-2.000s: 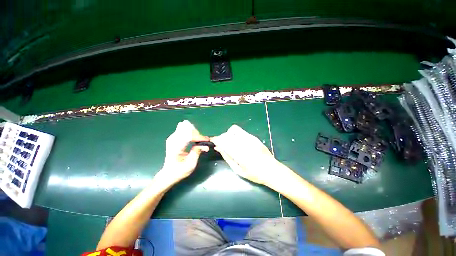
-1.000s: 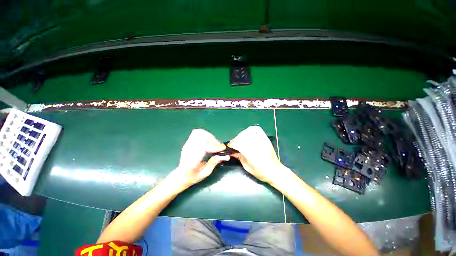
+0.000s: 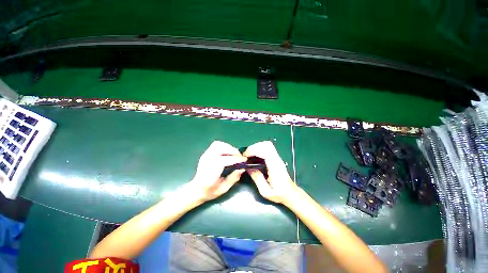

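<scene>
A black phone body (image 3: 247,166) is held edge-on between both hands above the green bench, near its middle. My left hand (image 3: 218,169) grips its left end. My right hand (image 3: 269,173) grips its right end. The fingertips of both hands meet near its middle. The fingers hide most of its faces, so I cannot tell whether a cover is on it. A loose pile of black rear cover brackets (image 3: 382,186) lies on the right of the bench.
Behind the worn metal edge strip (image 3: 214,112), the green conveyor belt carries a black phone (image 3: 267,86) and another phone (image 3: 111,73) farther left. A white parts tray (image 3: 21,139) is at the far left. A tall stack of clear ribbed trays (image 3: 461,186) stands at the far right.
The hands have come closer to the bench's middle, still holding the black phone body, which now shows more of its long edge. The view has shifted and tilted slightly.
</scene>
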